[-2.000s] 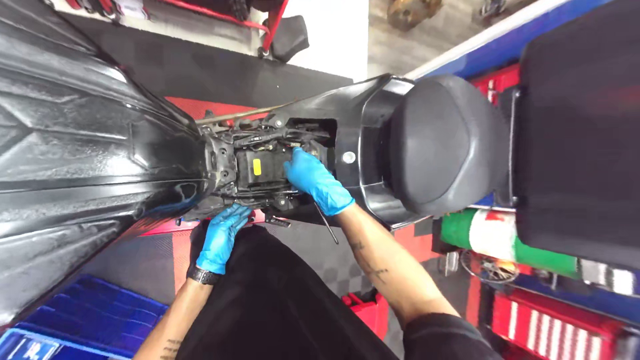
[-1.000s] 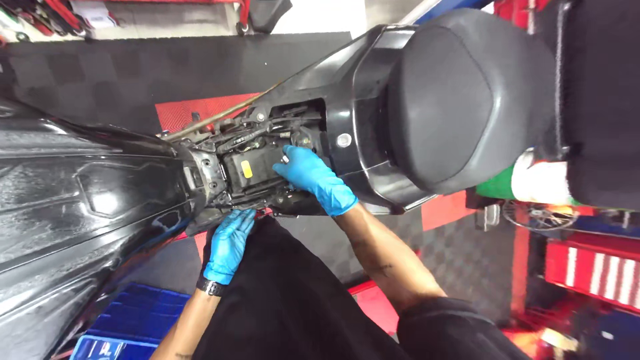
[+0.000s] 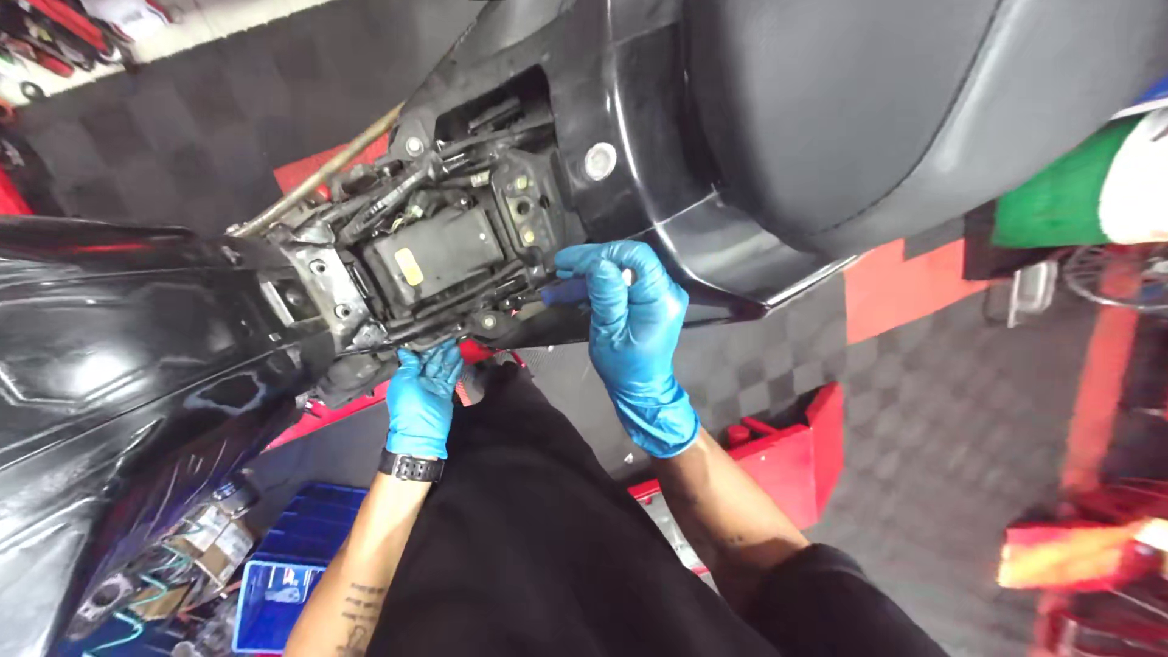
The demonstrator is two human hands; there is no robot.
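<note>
My left hand (image 3: 422, 399), in a blue glove, rests its fingertips at the near edge of the scooter's open frame bay; whether it grips anything there is hidden. My right hand (image 3: 636, 338), also gloved in blue, holds a tool with a blue handle (image 3: 566, 292) beside the near rim of the bay. The tool's tip is hard to make out. Inside the bay lies a black cover with a yellow sticker (image 3: 409, 266), with cables around it. A metal bracket with bolt holes (image 3: 330, 283) crosses the bay's left end.
The black seat (image 3: 839, 100) is at the upper right, behind a glossy tail panel (image 3: 730, 246) with a round bolt. Black bodywork (image 3: 119, 319) fills the left. Below are a blue bin (image 3: 274, 602) and a red metal piece (image 3: 794, 456) on the checkered floor.
My right hand has moved from inside the bay to its near edge. My left hand stays at the near side. The view has come closer to the bay.
</note>
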